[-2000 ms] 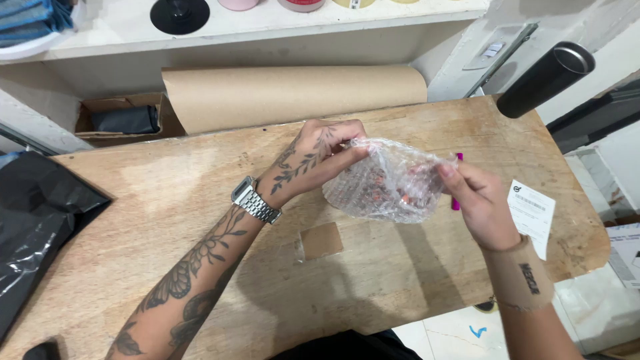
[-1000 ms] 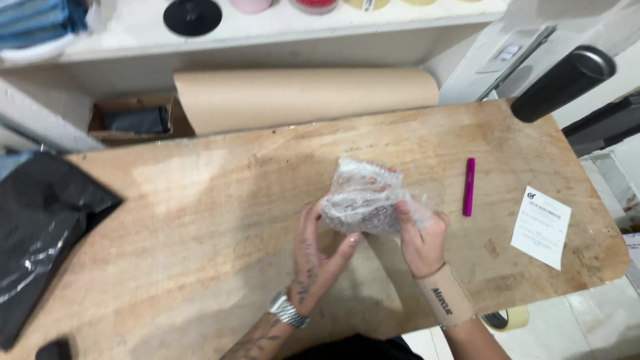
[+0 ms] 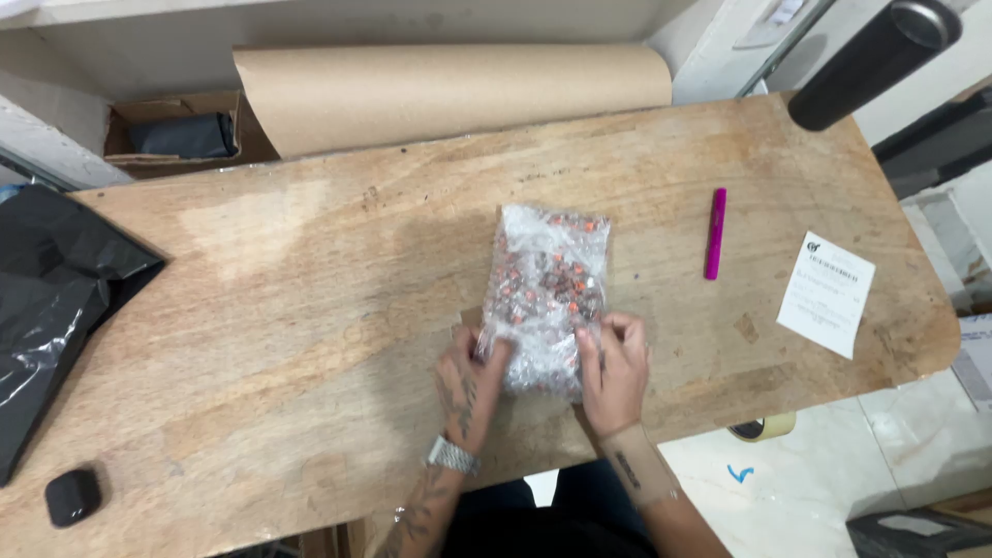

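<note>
A bubble-wrap parcel with small orange and dark pieces showing through lies on the wooden table, near its front edge. My left hand, with a metal watch at the wrist, pinches the parcel's lower left side and is slightly blurred. On the lower right side, my right hand grips the wrap between thumb and fingers. A brown piece of card or paper shows partly behind the parcel's left edge by my left hand.
Right of the parcel lie a magenta marker and a printed paper slip. A black tumbler stands at the back right corner. Black plastic bag and small black case are at left. Behind is a kraft paper roll.
The bubble wrap was bunched up between both hands and is now spread into a flat, longer parcel on the table. Both hands have moved down to its lower sides.
</note>
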